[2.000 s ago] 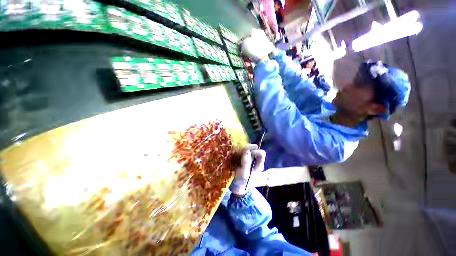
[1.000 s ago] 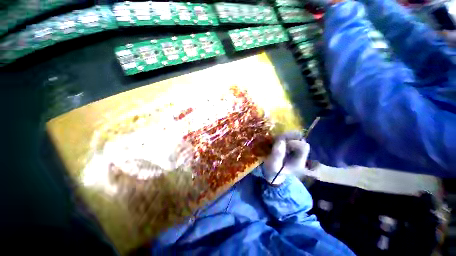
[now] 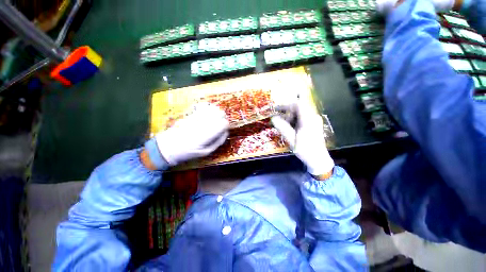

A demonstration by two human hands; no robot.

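A yellow work pad point(image 3: 160, 103) with shiny film and many red-brown specks lies in front of me. My left hand point(image 3: 194, 134), in a white glove, is over the pad's left half. Its fingertips are closed on the left end of a thin pale strip point(image 3: 249, 121), apparently a circuit board strip. My right hand point(image 3: 305, 133), also gloved, is at the strip's right end. A dark, blurred shape at its fingertips looks like the slim pointed tool; its tip is not clear.
Green circuit boards point(image 3: 224, 64) lie in rows beyond the pad and in a column to the right. A red, yellow and blue object point(image 3: 78, 66) is at upper left on the dark-green bench point(image 3: 122, 101). A coworker's blue sleeve point(image 3: 413, 69) reaches in at right. Boards point(image 3: 162, 218) show below the bench edge.
The view has swung from the right down to the pad. My left hand now shows over the pad, with the strip between both hands. My right hand has moved in over the pad.
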